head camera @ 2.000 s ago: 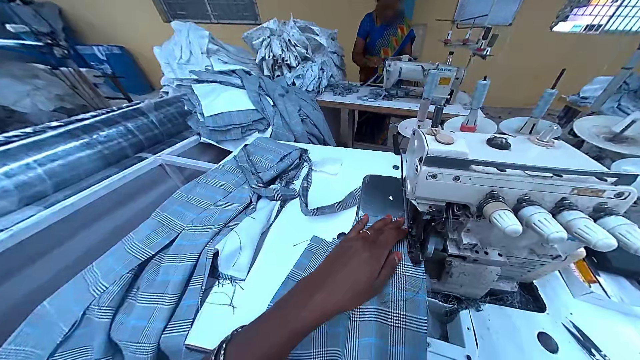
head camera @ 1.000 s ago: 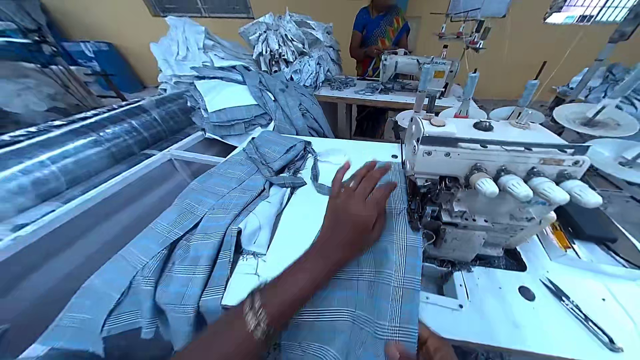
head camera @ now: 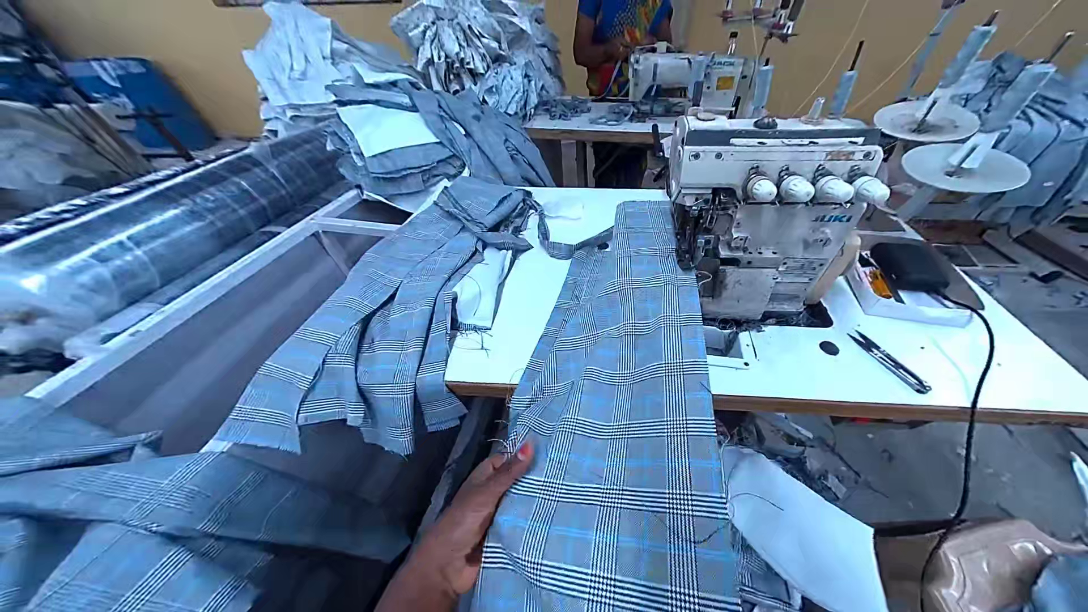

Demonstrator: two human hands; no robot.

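Note:
A long grey-blue plaid cloth panel [head camera: 629, 391] runs from beside the overlock sewing machine [head camera: 773, 221] over the table's front edge. My left hand [head camera: 476, 518] grips its left edge below the tabletop, thumb on top and the fingers hidden under the cloth. My right hand is out of view. More plaid pieces [head camera: 365, 314] lie on the table's left part and hang over its edge. A thin plaid strip [head camera: 561, 248] lies near the panel's far end. Metal thread snips [head camera: 891, 361] rest on the white tabletop [head camera: 799, 378], right of the machine.
Plastic-wrapped rolls [head camera: 187, 212] and a white frame [head camera: 195, 297] stand on the left. Stacked cloth [head camera: 408, 127] is behind. A person [head camera: 625, 42] sits at another sewing machine [head camera: 688, 76]. A black cable [head camera: 977, 425] hangs at the right. White cloth [head camera: 799, 527] lies below the table edge.
My left hand has moved from atop the cloth near the machine down to the panel's left edge, toward me. Fingers seen at the bottom a second ago are gone from view.

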